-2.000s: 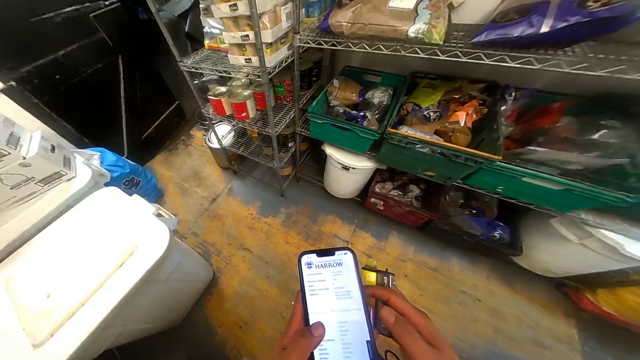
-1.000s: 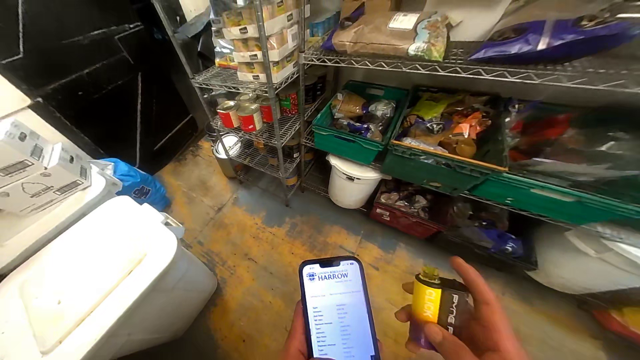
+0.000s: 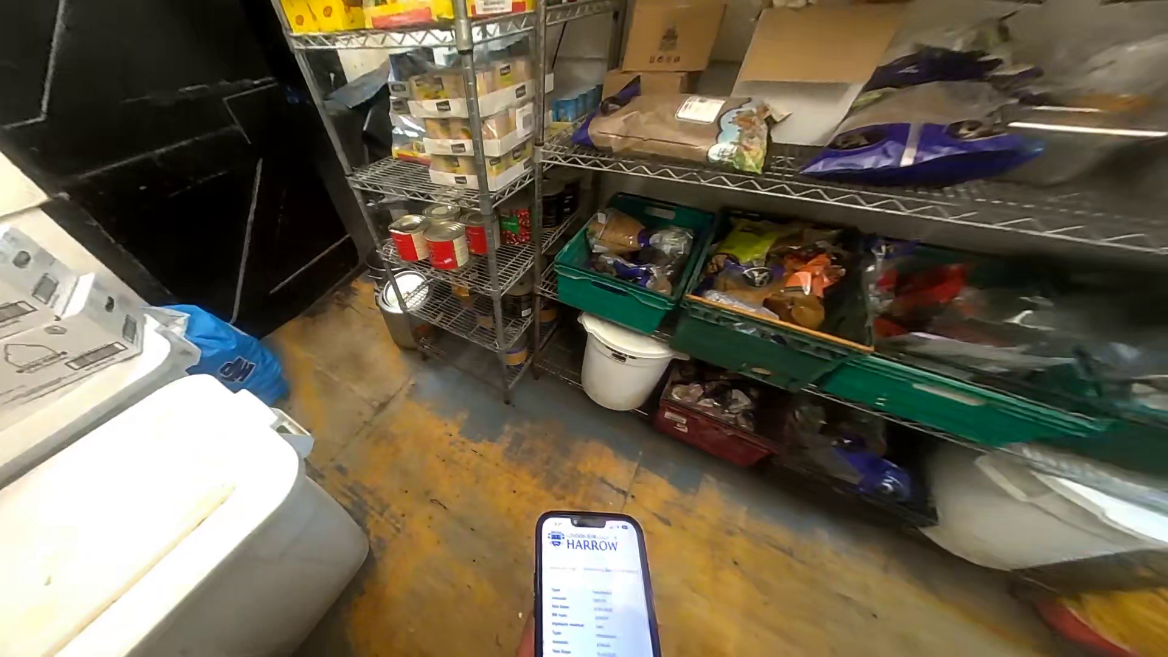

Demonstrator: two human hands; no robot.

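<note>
A smartphone (image 3: 598, 589) with a lit screen of text stands upright at the bottom centre of the head view. Only a sliver of my left hand (image 3: 526, 637) shows at the phone's lower left edge, holding it; the rest is cut off by the frame. My right hand is out of the picture. Beyond the phone lies the worn, yellow-stained floor (image 3: 474, 511).
A lidded white bin (image 3: 182, 529) stands at left, with a blue bag (image 3: 233, 356) behind it. Wire shelving (image 3: 497, 274) holds tins (image 3: 447, 245). To the right are green crates (image 3: 620, 301), a white bucket (image 3: 625, 360) and a red crate (image 3: 707, 429).
My right hand, which held a small yellow and black object beside the phone a second ago, has left the view. The phone sits lower in the frame.
</note>
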